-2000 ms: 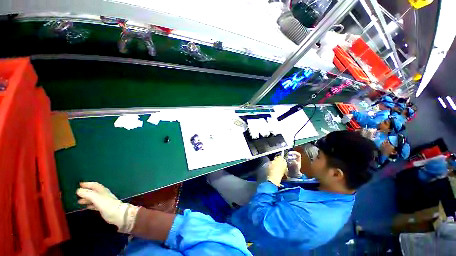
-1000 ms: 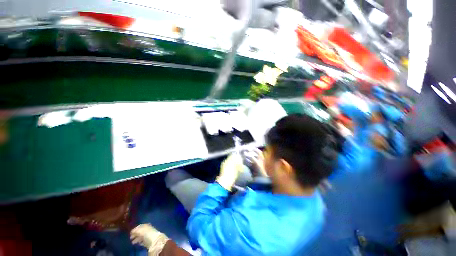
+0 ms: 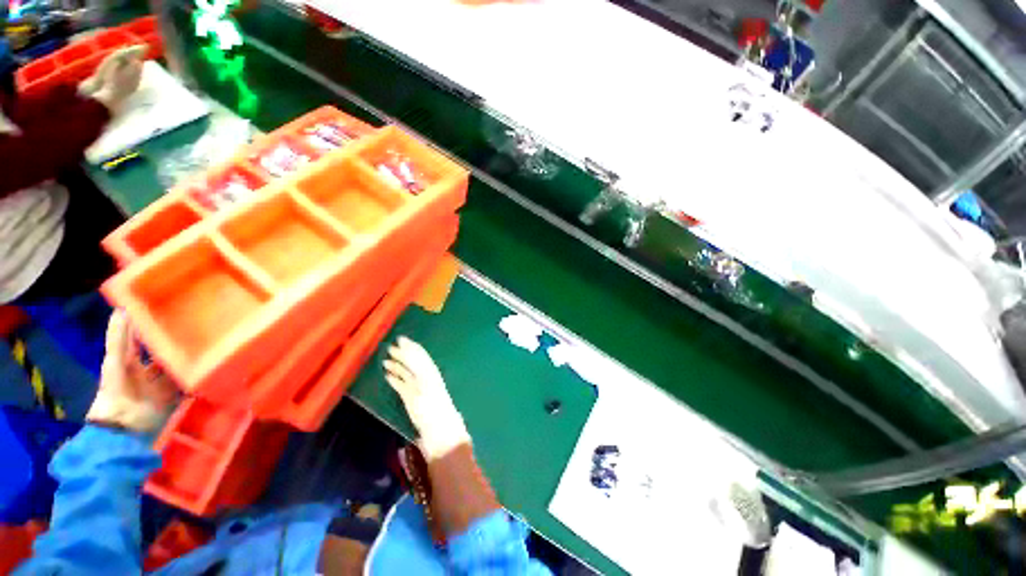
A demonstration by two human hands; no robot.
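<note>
A stack of orange-red foam trays (image 3: pixel 338 270) stands at the left of the bench. The top tray has square pockets; its far pocket holds a shiny bagged piece (image 3: pixel 399 171), and the other pockets look bare. My left hand (image 3: pixel 133 377), in a pale glove, is at the top tray's near left corner, with its fingers partly hidden around the edge. My right hand (image 3: pixel 425 394), in a pale glove, is empty over the green mat's near edge, right of the stack, fingers loosely extended.
A small black item (image 3: pixel 552 406) lies on the green mat (image 3: pixel 495 416). White scraps (image 3: pixel 521 330) lie at its far edge. A dark glossy piece (image 3: pixel 605 467) lies on a white pad (image 3: pixel 664 506). Clear-bagged pieces (image 3: pixel 720 268) lie on the green belt beyond. Another person's gloved hand (image 3: pixel 116 77) is at upper left.
The view has swung left to the tray stack. My left hand has come into view at the top tray. My right hand now shows over the mat's near edge; the neighbour on the right is out of view.
</note>
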